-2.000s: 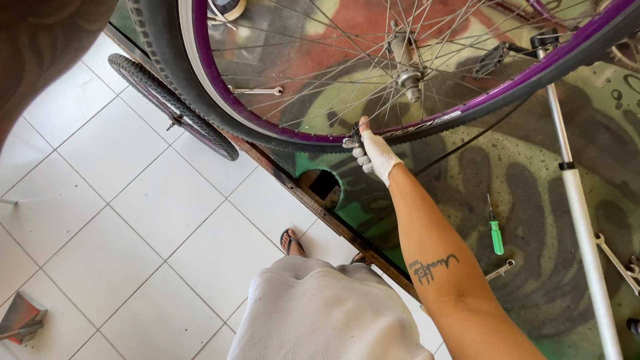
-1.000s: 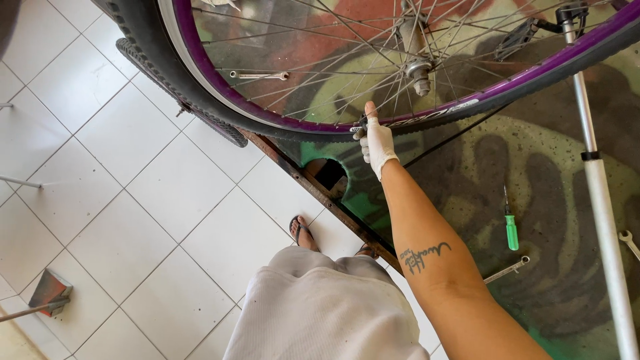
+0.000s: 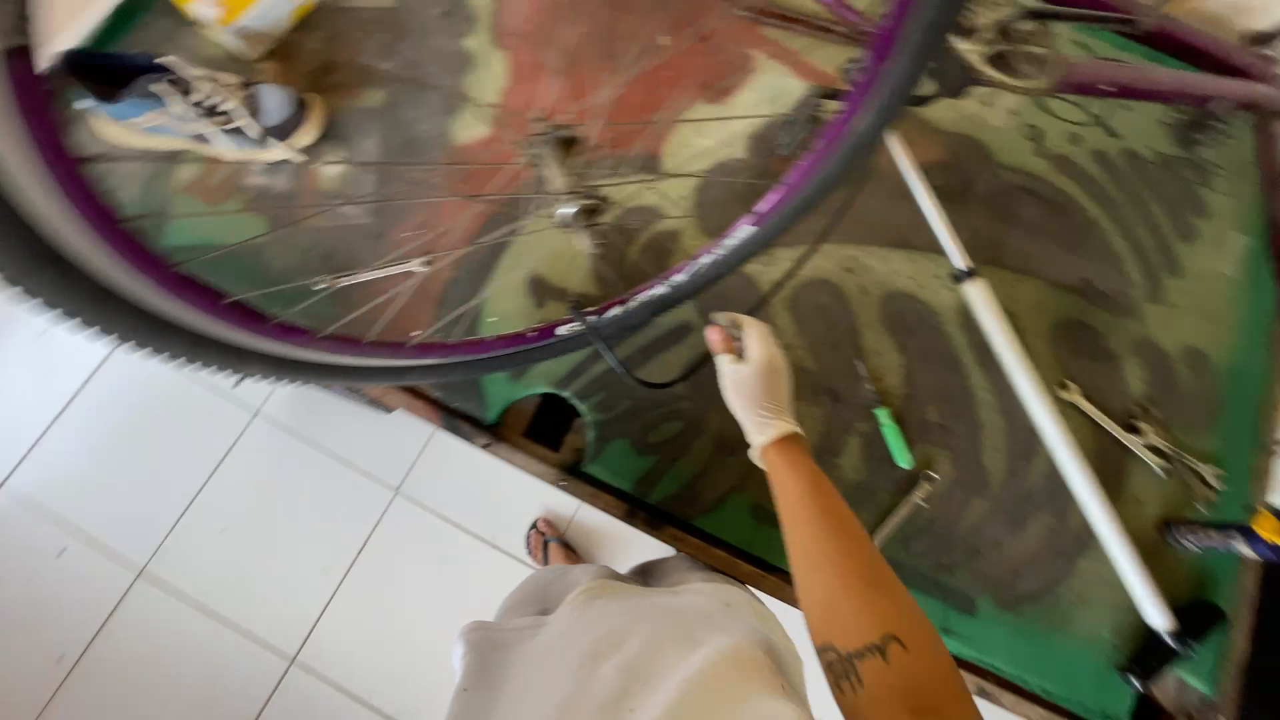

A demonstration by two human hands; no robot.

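A bicycle wheel with a purple rim [image 3: 790, 195] and a black knobby tyre fills the upper left. From the rim's lower edge a thin black hose [image 3: 650, 383] hangs in a loop and runs up to the right behind my right hand [image 3: 755, 385]. That hand, in a pale thin glove, is just outside the tyre, with thumb and fingers curled together. Whether something small is between them is unclear. Below the hand to the right lies a green-handled screwdriver [image 3: 892, 437]. A long white tube [image 3: 1040, 400] with a dark collar slants past it. My left hand is out of view.
Wrenches lie at the right [image 3: 1110, 428], near my forearm [image 3: 905, 508] and behind the spokes [image 3: 370, 273]. A shoe [image 3: 200, 110] rests at upper left. The painted table has a round hole [image 3: 548, 425] by its edge. Purple frame tubes [image 3: 1150, 80] are at upper right.
My right hand has come away from the rim and is now beside the tyre. The black hose shows as a loop below the rim. The view has shifted to the right.
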